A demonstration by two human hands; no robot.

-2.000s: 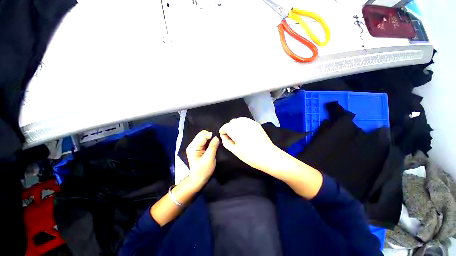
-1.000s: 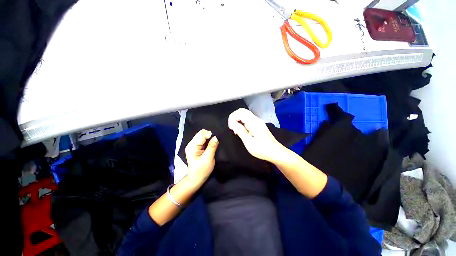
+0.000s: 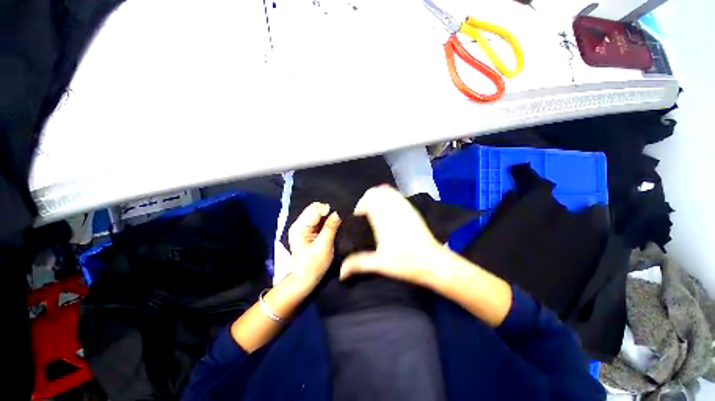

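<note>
A black garment piece lies over my lap below the table edge, dark against the dark clothing, so its outline is hard to tell. My left hand has thumb and fingertips pinched together at the left edge of the black cloth. My right hand is over the cloth, slightly blurred, with thumb spread away from the fingers. Scissors with one yellow and one red-orange handle lie on the white table, blades pointing up-left.
The white table spans the top. A dark red object lies at its right end. A blue crate with black pieces is below right. Black cloth fills the lower left, beside a red crate. Grey fabric is heaped right.
My right hand was pinched near my left hand, moved up and away, then came back down with thumb and fingers spread. My left hand stayed nearly in place.
</note>
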